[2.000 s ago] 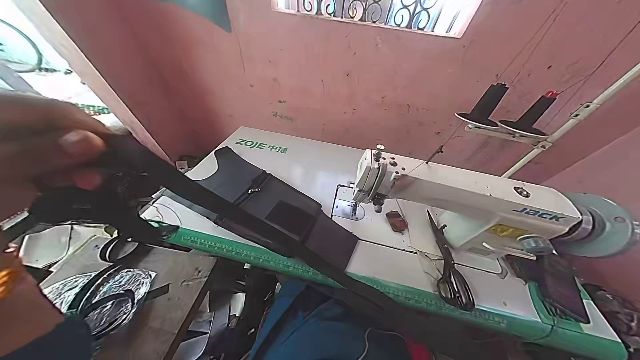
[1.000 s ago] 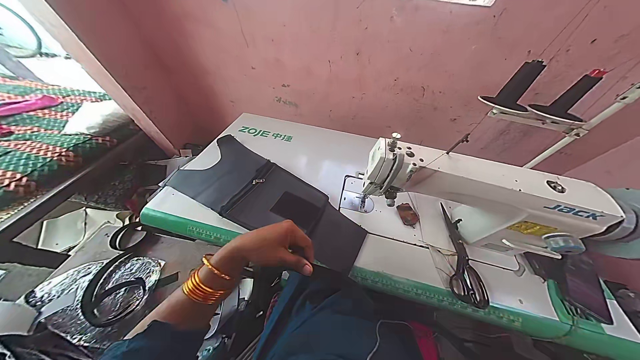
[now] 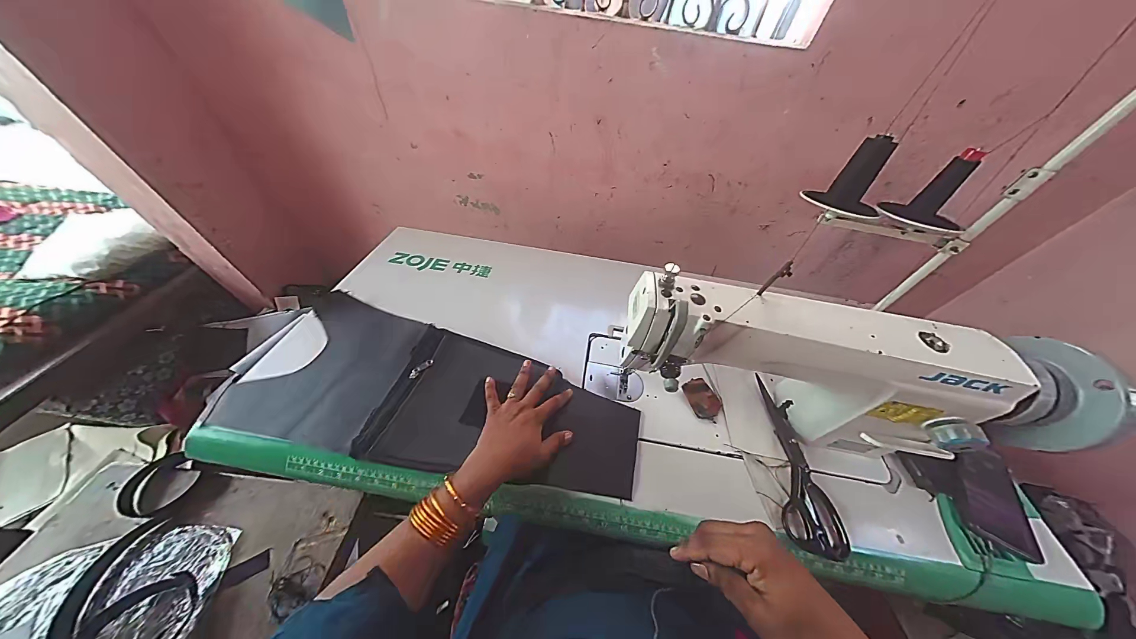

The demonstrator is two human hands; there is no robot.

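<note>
A dark fabric panel with a zipper (image 3: pixel 382 382) lies flat on the sewing table (image 3: pixel 532 311), left of the needle of the white Jack sewing machine (image 3: pixel 825 355). My left hand (image 3: pixel 524 426) rests on the panel with its fingers spread, near a darker square patch. At the table's front edge is my right hand (image 3: pixel 732 564), its thumb and fingers pinched together beside dark material over my lap; whether it holds that material is unclear. Black-handled scissors (image 3: pixel 803 506) lie to the right of the needle area, past a small brown piece (image 3: pixel 703 399).
Two black thread cones (image 3: pixel 861 177) stand on the thread stand at right. A dark phone (image 3: pixel 998 506) lies at the table's right end. Black strips (image 3: pixel 133 541) and foil-like sheets (image 3: pixel 191 564) are at lower left. A pink wall (image 3: pixel 532 133) rises behind the table.
Two seconds ago a raised hand at the left held a long black strap across the panel. One second ago my left hand was at the panel's front edge; now it lies spread on top. My right hand has come into view.
</note>
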